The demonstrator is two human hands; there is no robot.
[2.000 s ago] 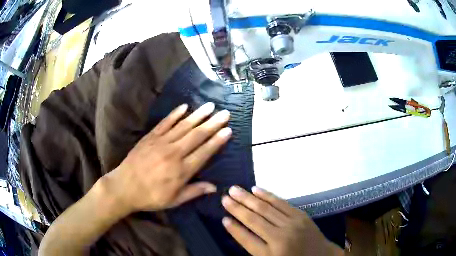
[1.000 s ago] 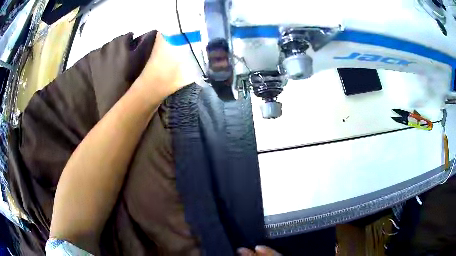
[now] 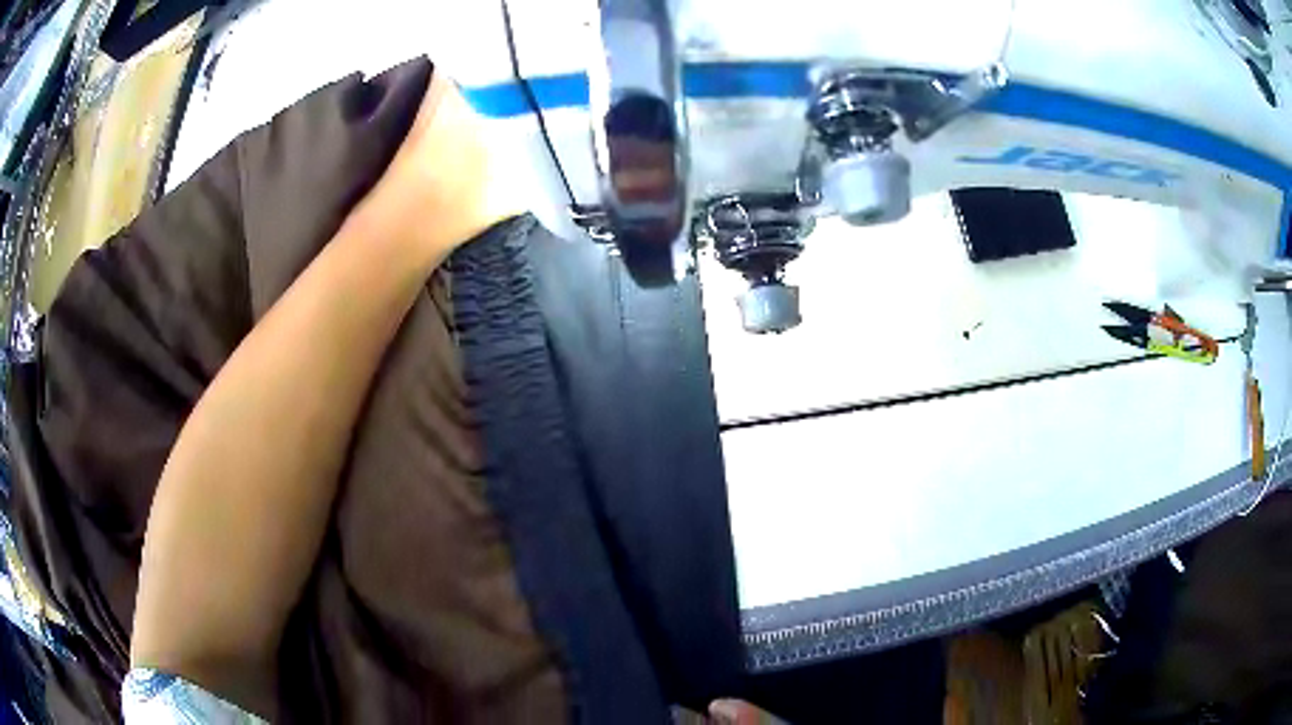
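Observation:
The dark waistband (image 3: 638, 411) runs from under the sewing machine's head (image 3: 645, 184) down to the frame's bottom edge. Its right part lies flat and stretched; a puckered strip lies to its left. The brown garment body (image 3: 411, 496) is heaped to the left. My left hand (image 3: 475, 163) is at the band's far end, left of the needle area; its fingers are hidden behind the machine head and cloth. My right hand (image 3: 737, 711) shows only as fingertips at the bottom edge by the band; its grip is cut off.
A black flat rectangle (image 3: 1015, 224) and orange-and-yellow thread snips (image 3: 1165, 332) lie on the machine bed. A thin tan-handled tool (image 3: 1255, 425) is at the right. Thread tension knobs (image 3: 769, 307) hang beside the head. A grey measuring-tape strip (image 3: 992, 581) edges the table.
My left hand has moved from on top of the band to its far end behind the needle. My right hand has drawn down to the bottom edge. The band now lies longer and flatter.

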